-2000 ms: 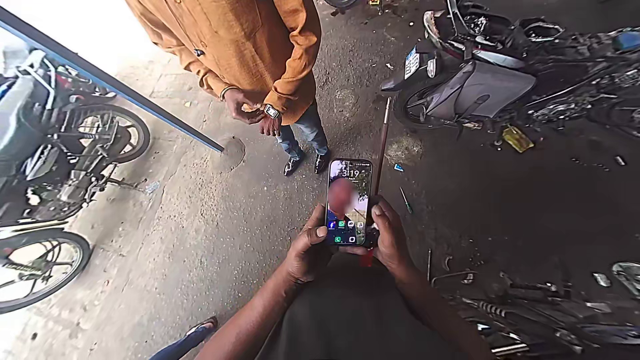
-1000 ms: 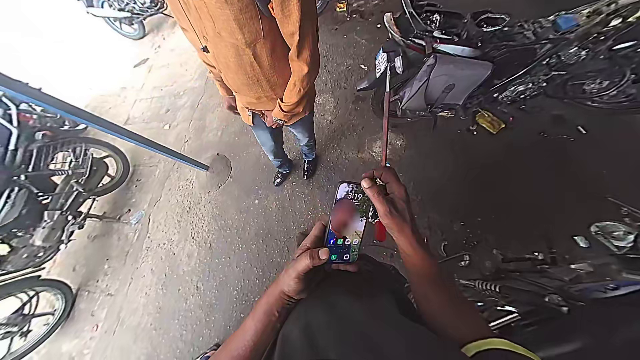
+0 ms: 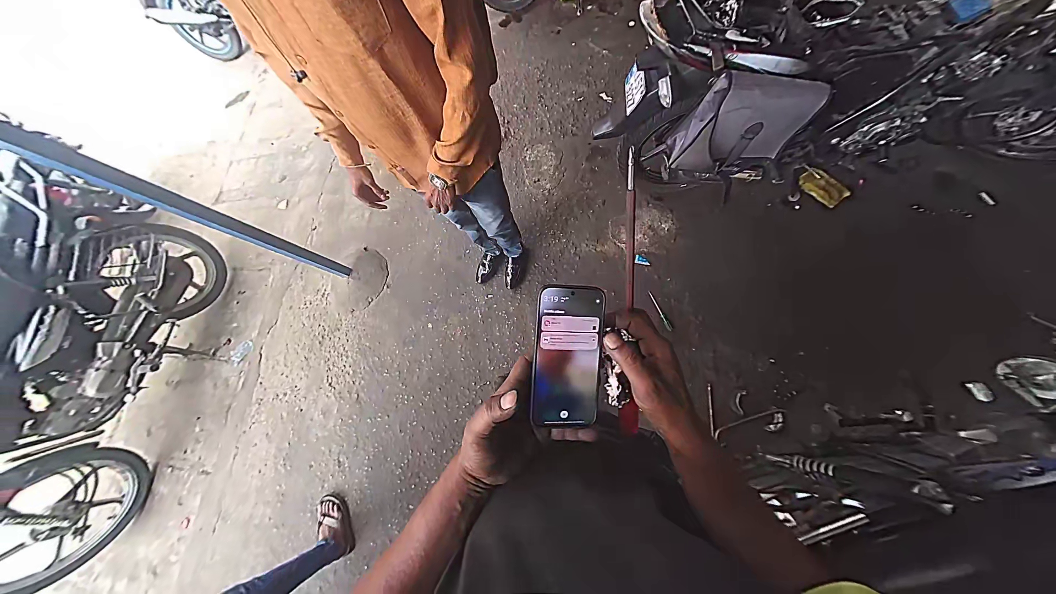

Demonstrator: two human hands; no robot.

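Note:
A smartphone (image 3: 568, 379) stands upright in front of me, its lit screen showing a notification panel. My left hand (image 3: 497, 425) holds it from the left and below, thumb at the left edge, with fingertips showing under the bottom edge. My right hand (image 3: 648, 363) is at the phone's right side, fingers curled around a long thin red rod (image 3: 631, 239) with a metal tip and a red lower end. Some whitish crumpled material, perhaps a rag, shows between that hand and the phone. Whether the right thumb touches the phone I cannot tell.
A person in an orange shirt (image 3: 396, 91) stands ahead. A blue pole (image 3: 206, 219) and parked motorcycles (image 3: 107, 330) are at left. A scooter (image 3: 742, 120) stands at upper right. Metal parts (image 3: 825, 495) lie at lower right. Another person's sandalled foot (image 3: 333, 521) is at lower left.
The phone's screen has gone from the lock or home picture with icons to a notification panel. My right hand has moved down from the phone's top corner to its right side.

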